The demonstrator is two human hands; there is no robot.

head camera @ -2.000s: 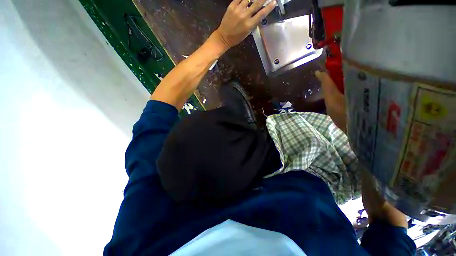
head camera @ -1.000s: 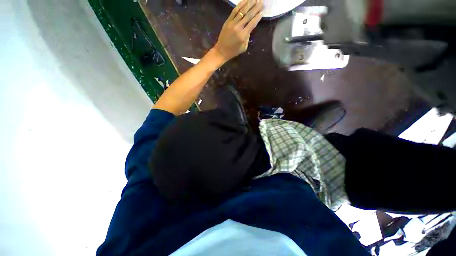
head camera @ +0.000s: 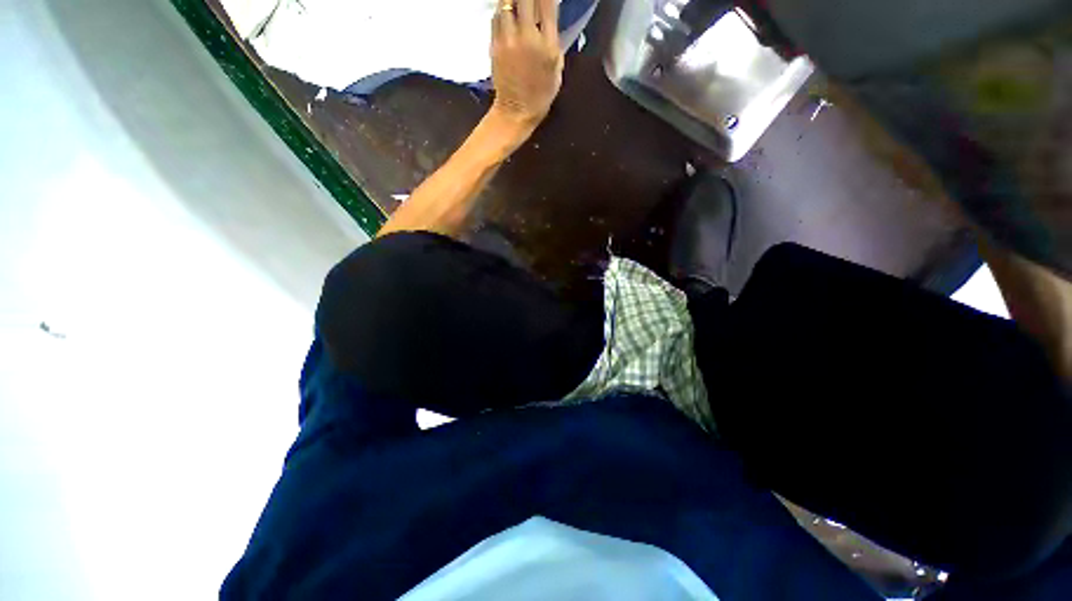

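The white paper-topped fabric lay (head camera: 388,38) with a navy edge lies at the top of the view, cut off by it. My left hand (head camera: 526,61) rests on the lay's near right edge, fingers extended upward, fingertips near or past the frame edge; it grips nothing visible. The cutting machine's blurred dark grey body (head camera: 970,112) fills the upper right corner. Its shiny silver base plate (head camera: 705,88) sits on the table, right of my left hand and apart from it. My right forearm shows at the right edge, but my right hand is hidden behind the machine body.
The worn dark-brown table (head camera: 588,153) carries small scraps. A green strip (head camera: 282,117) runs along the pale wall (head camera: 141,294) at left. My dark-clothed knees, a dark shoe (head camera: 705,223) and a green-white checked cloth (head camera: 644,323) lie below the machine.
The lay now shows much more at the top left under my left hand. The machine swung away and is back at the upper right, its base plate turned. My right knee has come into view.
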